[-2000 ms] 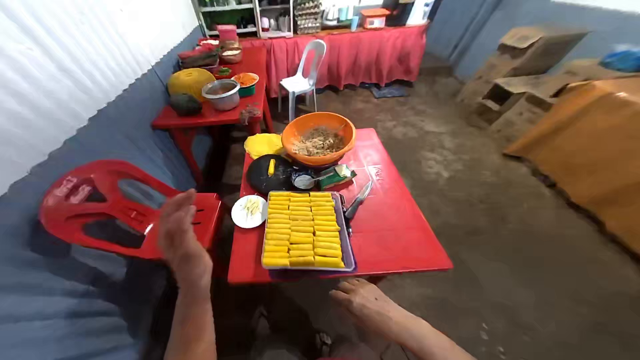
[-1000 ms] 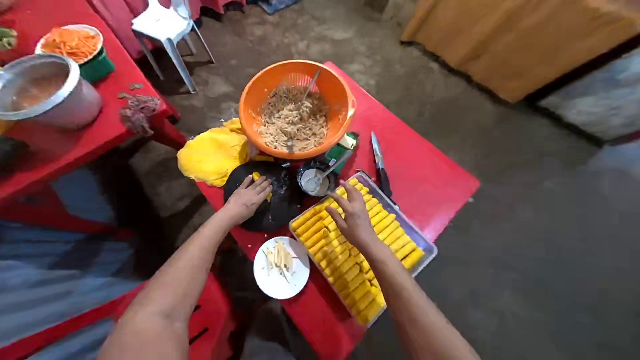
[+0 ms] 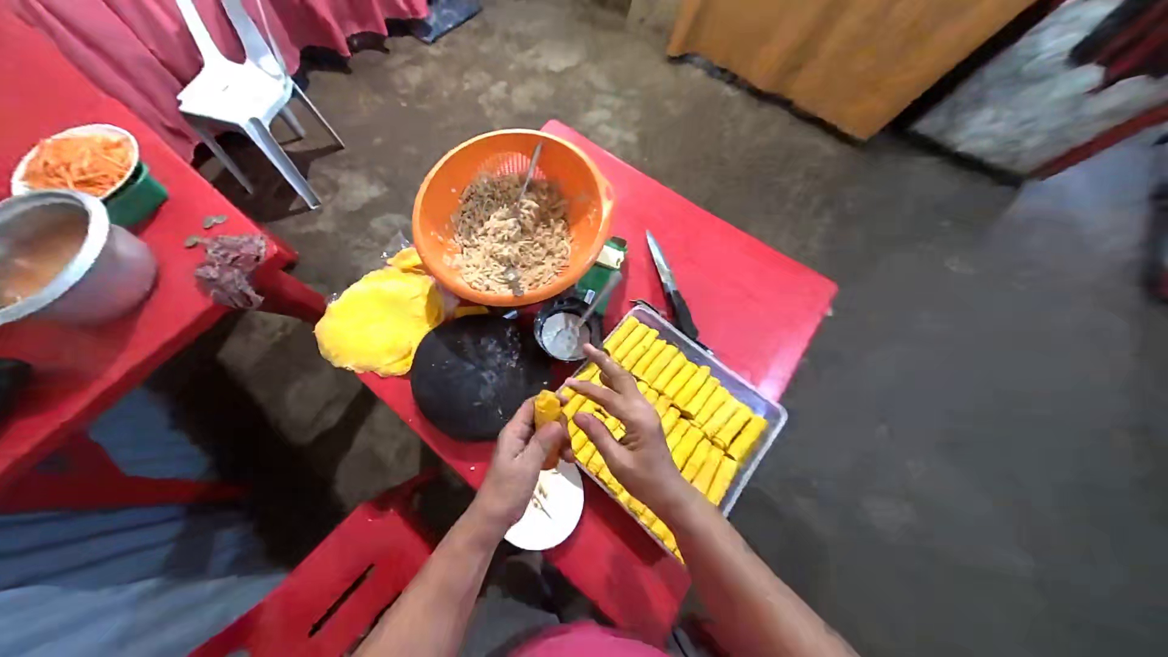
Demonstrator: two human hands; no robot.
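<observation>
My left hand (image 3: 525,452) grips a yellow spring roll (image 3: 547,408) above the near edge of a round black board (image 3: 474,374). Fingers spread, my right hand (image 3: 630,429) is beside it with nothing in its grasp, over a tray (image 3: 774,422) of stacked yellow rolls (image 3: 698,392). Partly under my left hand is a white plate (image 3: 547,516) with small pale strips. Yellow wrappers (image 3: 379,321) lie left of an orange colander (image 3: 427,214) holding a shredded filling (image 3: 516,233) and a spoon. A small bowl of white paste (image 3: 563,335) with a utensil stands by the board.
A knife (image 3: 671,285) lies on the red table (image 3: 730,292) behind the tray. At left, another red table (image 3: 55,392) bears a metal pot (image 3: 100,265) and a bowl of shredded carrot (image 3: 80,162). A red chair (image 3: 319,593) is near my left arm; a white chair (image 3: 239,91) stands farther back.
My left hand has come off the black board and now holds a yellow roll, which lay on the board earlier. My right hand has moved from above the tray's rolls toward my left hand.
</observation>
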